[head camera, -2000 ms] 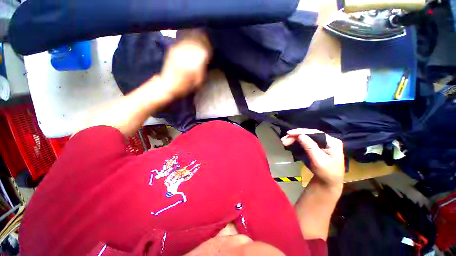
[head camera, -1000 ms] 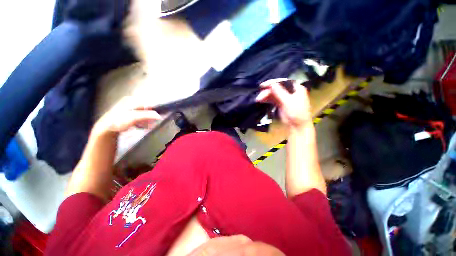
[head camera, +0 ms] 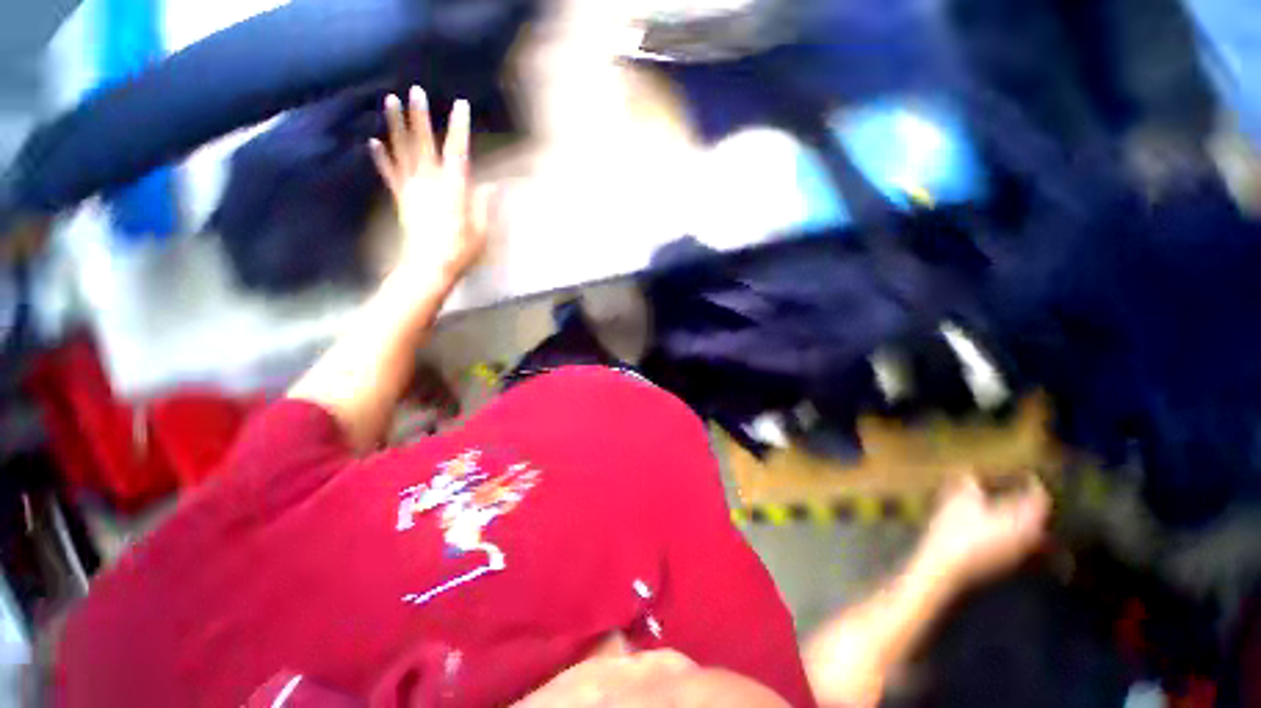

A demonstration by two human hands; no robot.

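Note:
The frame is blurred. My left hand is open and empty, fingers spread, over the white table. A bunched navy garment lies left of it, below the padded navy sleeve board. My right hand is low on the right, past the edge of the tan board. Its fingers look curled, but blur hides whether it holds anything. A heap of navy garments with small white labels lies along the table's front edge.
The iron's silver part shows blurred at the top. A light blue sheet lies right of the table's middle. More navy cloth hangs at the right. Red crates stand at lower left. Black-and-yellow tape crosses the floor.
The view has swung. The dark strip between my hands is no longer held by my left hand, which has opened and moved up over the table. My right hand has moved down and right.

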